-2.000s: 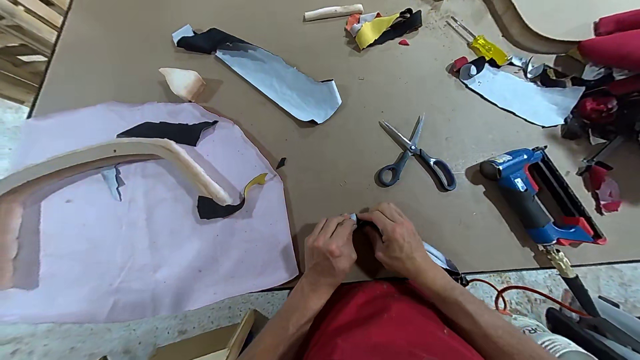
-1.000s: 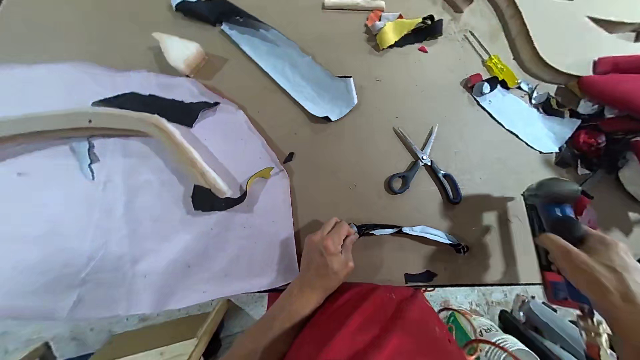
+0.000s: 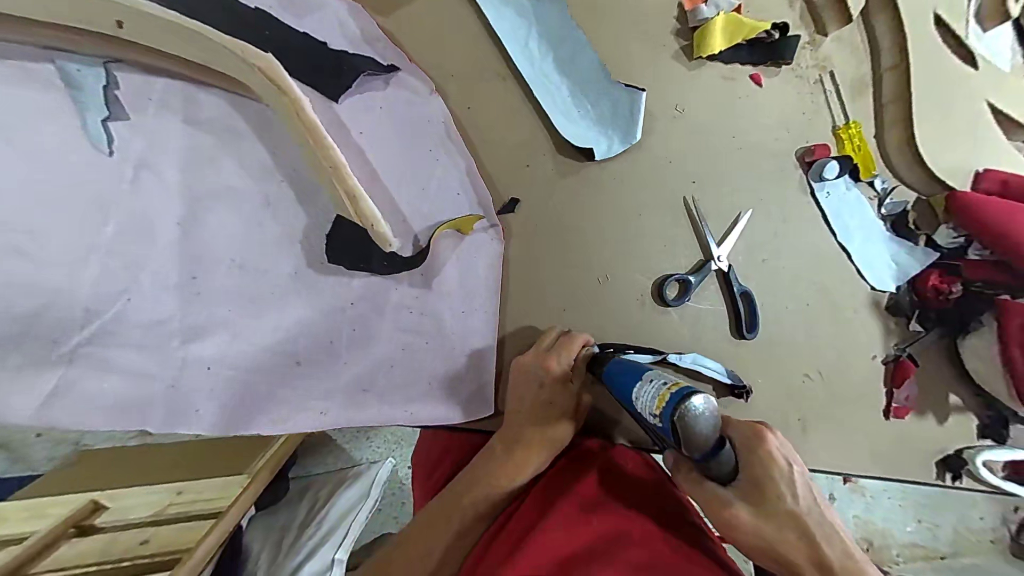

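Note:
My right hand [image 3: 752, 480] grips a blue pneumatic staple gun [image 3: 652, 396] by its handle near the table's front edge. The gun's nose end meets the fingers of my left hand [image 3: 552, 384], which pinch one end of a narrow black and white upholstery strip [image 3: 704, 368]. The strip's other end curves off to the right on the table, partly behind the gun. Exactly where the gun's tip touches is hidden. Behind the gun, a pair of scissors [image 3: 718, 260] with dark handles lies with its blades apart.
Pale fabric [image 3: 200, 320] covers the left side, with a curved frame piece [image 3: 320, 144] on it. A light strip [image 3: 576, 80] lies farther back. At right are a yellow-handled two-pronged tool [image 3: 854, 150] and red and black scraps [image 3: 944, 284]. A wooden crate [image 3: 144, 512] stands below left.
My right hand let go of the strip, reached right to the staple gun and has brought it to my left hand. My left hand still holds the strip's end. The view has moved closer.

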